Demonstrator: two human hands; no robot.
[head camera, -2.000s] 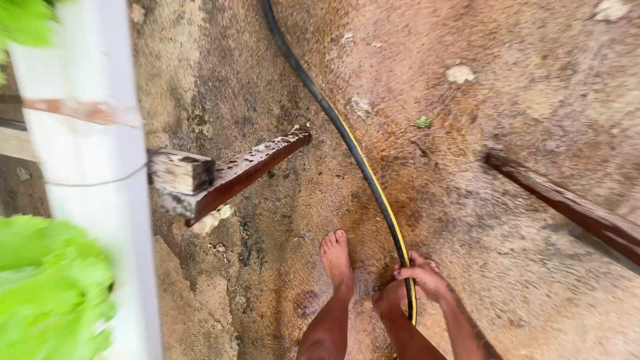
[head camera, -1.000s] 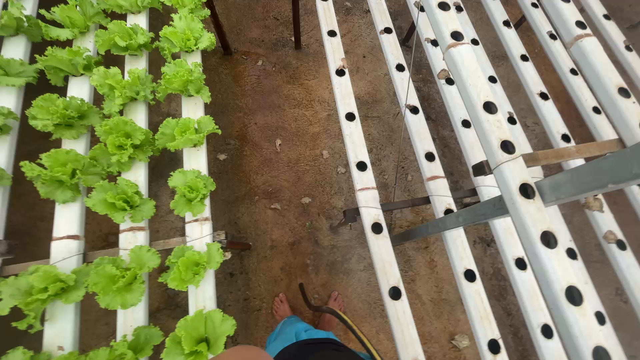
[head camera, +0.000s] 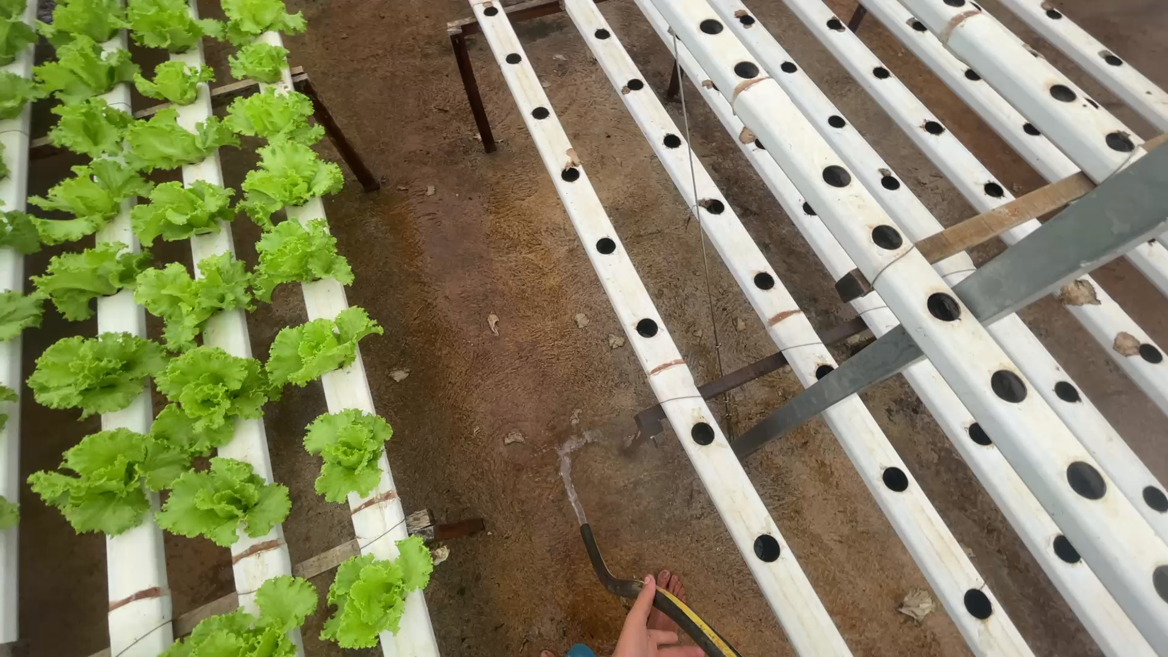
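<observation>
At the bottom edge, my left hand holds a black garden hose with a yellow stripe, one digit lying across it and the other fingers beside its lower edge. My right hand is out of view. The hose bends up and left, and water runs from its end onto the wet brown ground. Part of a bare foot shows just behind the hose.
On the left, white growing channels bear green lettuce. On the right, white channels with round holes slant across. A grey metal beam and wooden supports cross or hold them. Dry leaf scraps lie about.
The view has risen from the feet to the channels. Water now pours from the hose end, where none shows a second ago. A hand on the hose is visible again.
</observation>
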